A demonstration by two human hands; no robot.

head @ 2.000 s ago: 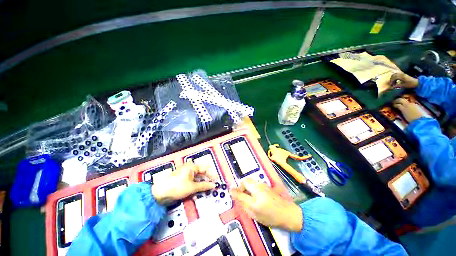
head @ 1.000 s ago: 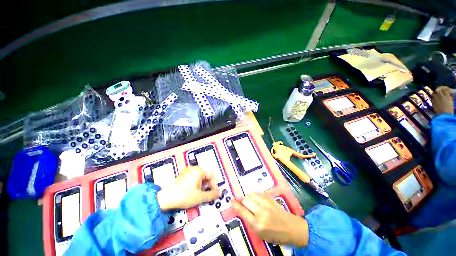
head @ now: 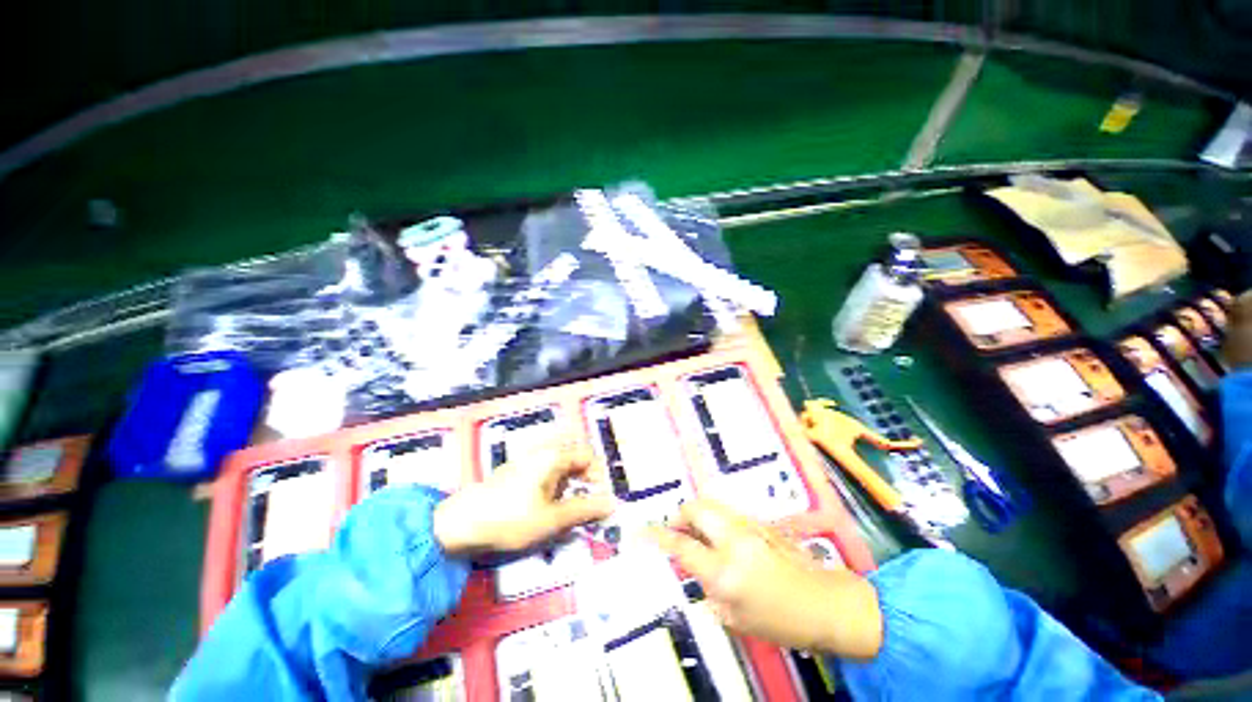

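Observation:
My left hand (head: 519, 510) is over the middle of the red tray (head: 216, 549), its thumb and fingers pinched on a small pale scrap (head: 599, 529), blurred. My right hand (head: 769, 583) is just to its right, fingertips bunched close to the scrap; whether they hold anything is not clear. Below the fingertips a white front housing (head: 634, 583) with a black-bordered window lies across the tray's middle. More white housings, such as one at the upper right (head: 735, 428), lie in the tray's pockets. My sleeves and hands cover some pockets.
Behind the tray are bagged black discs (head: 316, 322) and perforated white strips (head: 645, 254). A blue bin (head: 188, 416) is left. To the right are a yellow-orange air gun (head: 858, 446), blue-handled scissors (head: 986, 497), a bottle (head: 879, 305) and orange housings (head: 1055, 384). A neighbour's sleeve (head: 1240, 453) is far right.
The view has swung left, so the bench appears shifted right and orange housings show at the left edge. Both hands stay close together over the tray. The neighbour's hand has moved away from the brown paper.

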